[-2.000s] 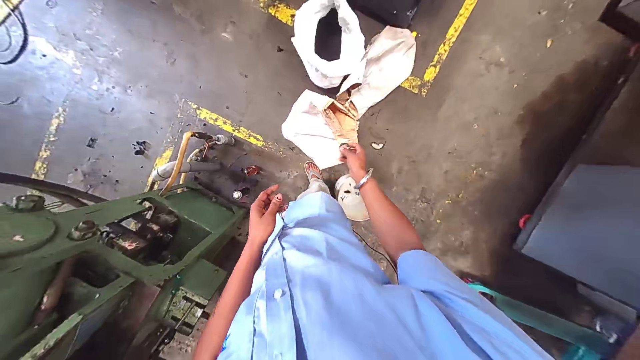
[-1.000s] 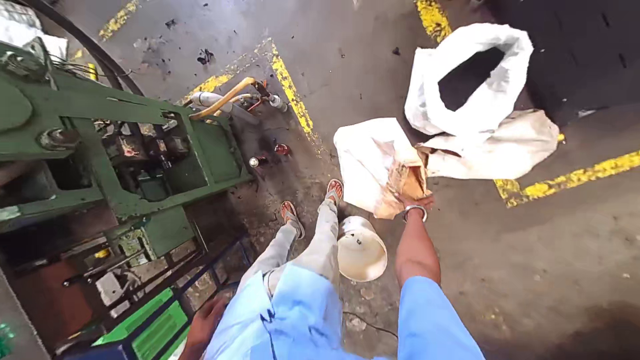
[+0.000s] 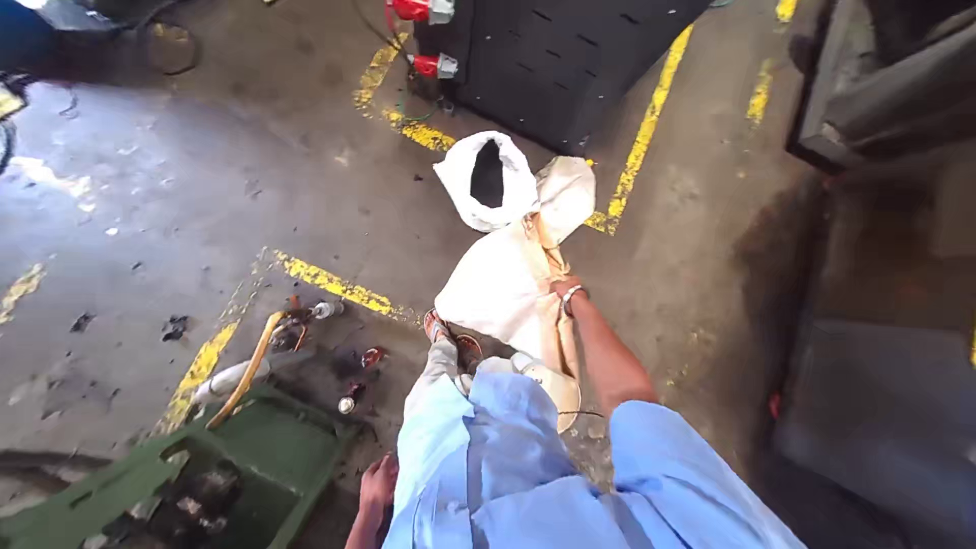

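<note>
My right hand (image 3: 565,288), with a bracelet at the wrist, grips the gathered edge of a whitish sack (image 3: 492,286) in front of my feet. Just beyond it an open white sack (image 3: 515,179) with dark contents stands on the floor, beside a second pale sack (image 3: 568,194). Partly covered by the held sack, a white bucket (image 3: 563,395) is next to my legs. My left hand (image 3: 379,480) hangs low by my left side, near the green machine, and its fingers are partly hidden; nothing is seen in it.
A green machine (image 3: 305,450) with a yellow hose (image 3: 255,366) and pipe lies at lower left. Beyond the sacks stands a dark cabinet (image 3: 549,69) with red connectors (image 3: 435,66). Yellow lines (image 3: 335,284) mark the stained floor. A large grey object (image 3: 884,404) is at right.
The held sack has come closer to my legs and now covers part of the bucket; my right hand keeps its grip. The view has swung considerably.
</note>
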